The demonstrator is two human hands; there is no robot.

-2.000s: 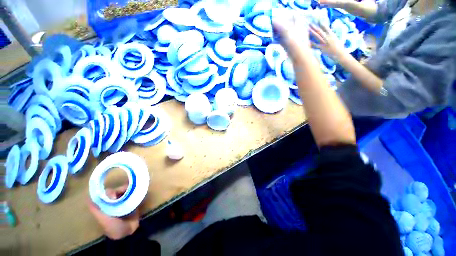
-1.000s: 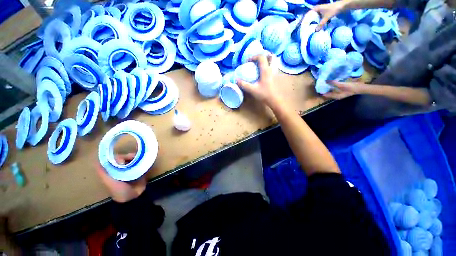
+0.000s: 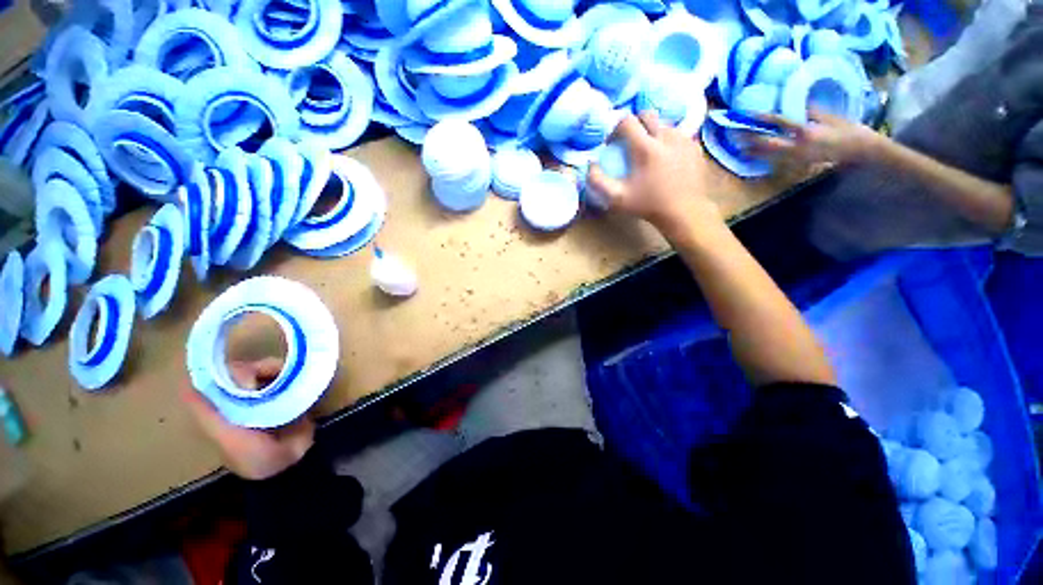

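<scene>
My left hand point(image 3: 257, 443) holds a pale hat brim point(image 3: 201, 352) with a blue band round its hole, above the bench's front edge. My right hand point(image 3: 654, 177) is at the front of the hat pile, with its fingers on a pale hat crown point(image 3: 608, 169); the hand partly hides it. Loose crowns point(image 3: 455, 162) stand just left of it, one with its hollow side showing point(image 3: 550, 201). The white glue bottle point(image 3: 395, 275) lies on the bench between my hands, its blue tip pointing up and left.
Assembled hats point(image 3: 458, 51) are heaped at the back. A row of brims point(image 3: 235, 211) leans on the bench point(image 3: 458, 299) at the left. A neighbouring person's hand point(image 3: 826, 143) is at the pile on the right. A blue crate point(image 3: 993, 343) of crowns stands below right. A teal object point(image 3: 12, 417) lies far left.
My right hand has come back from deep in the pile to its front edge, then moved slightly right. My left hand keeps holding the brim. The neighbour's hand has moved onto the hats at right.
</scene>
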